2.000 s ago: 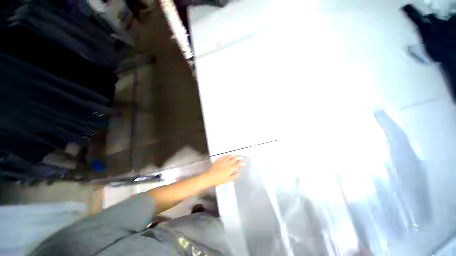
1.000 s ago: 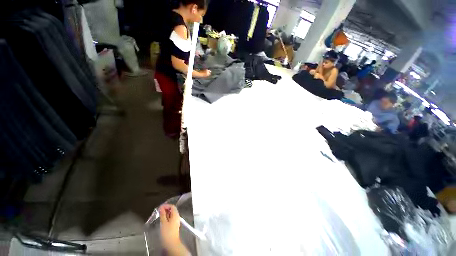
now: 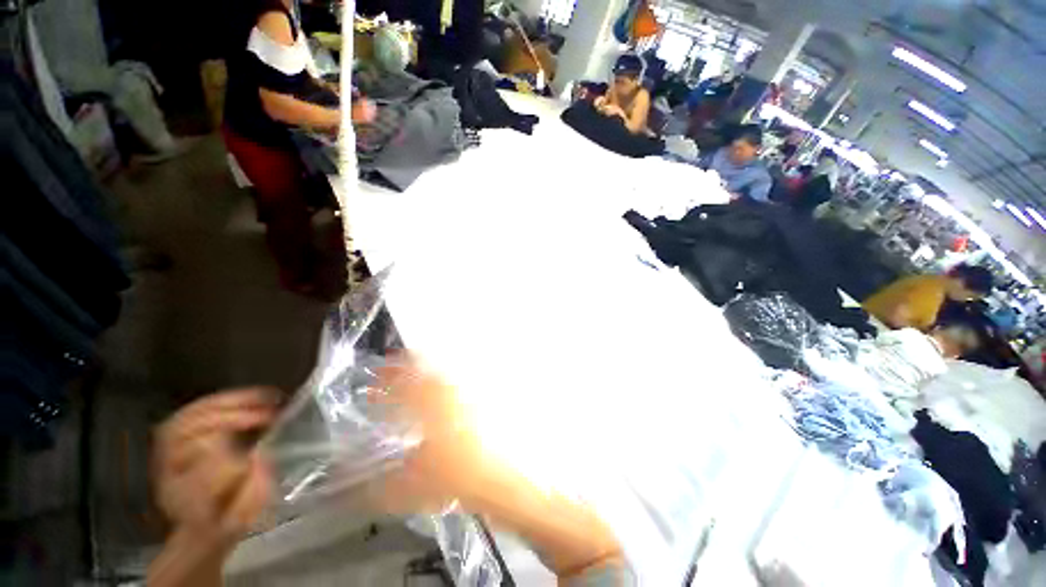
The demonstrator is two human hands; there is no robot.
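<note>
My left hand point(image 3: 216, 468) is at the lower left, blurred, with its fingers closed on the edge of a clear polybag point(image 3: 335, 365). My right hand point(image 3: 419, 430) is just to its right, blurred and overexposed, on the same bag. The crumpled, shiny film stretches between both hands and rises above them, with a strip hanging below. The bag is over the near left edge of the white table point(image 3: 551, 333). The fingertips of my right hand are hard to make out.
Dark garments point(image 3: 57, 252) hang at the left. A person in dark red trousers point(image 3: 275, 195) stands beyond a white pole point(image 3: 348, 138). Black clothing point(image 3: 757, 247) and bagged bluish garments point(image 3: 843, 419) lie at the right. Other people are around the table's far and right sides.
The view has swung up and right from the table top. A second hand has come in, and the bag is now lifted and spread between both hands.
</note>
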